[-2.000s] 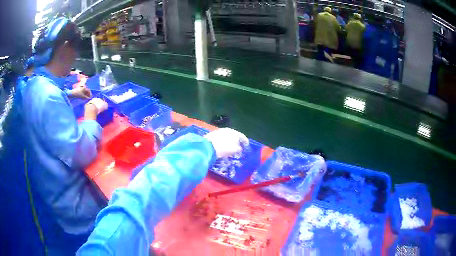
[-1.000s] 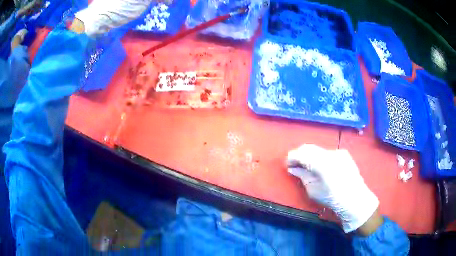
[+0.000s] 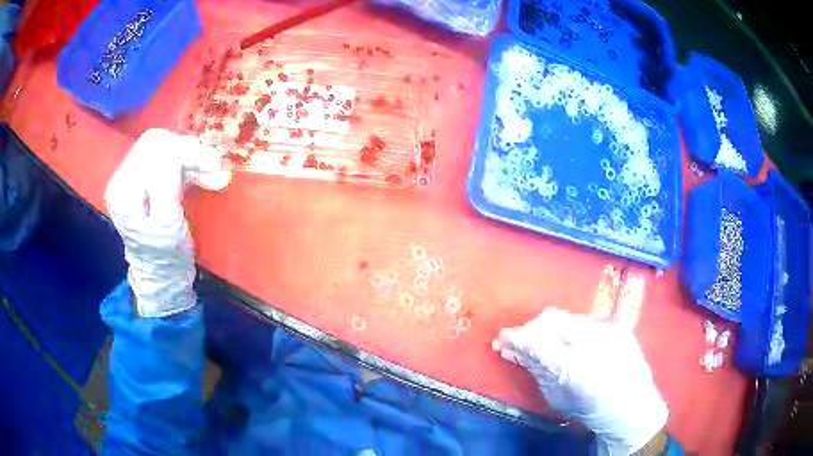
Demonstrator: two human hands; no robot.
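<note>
My left hand (image 3: 165,209), in a white glove, is at the front left corner of the clear tray (image 3: 383,174), fingers curled; what they hold, if anything, is not visible. Small dark red-brown rings (image 3: 248,127) are scattered on the tray, some over its white label (image 3: 334,111). A loose cluster of clear rings (image 3: 426,289) lies on the red work surface (image 3: 294,232) between my hands. My right hand (image 3: 593,378), also gloved, is right of the cluster with fingertips close together; I cannot tell whether they hold a part.
Behind on the right, a large blue tray (image 3: 477,191) holds clear rings; dark parts (image 3: 593,31) are behind it. Blue bins (image 3: 698,214) stand at the right, with white pieces (image 3: 715,346) in front. A blue bin (image 3: 169,67) and red bin (image 3: 31,36) are far left. A red rod (image 3: 294,24) lies behind.
My left hand has come back from the bins at the back left to the clear tray's corner. My right hand stays near the ring cluster. The view has turned down to the bench.
</note>
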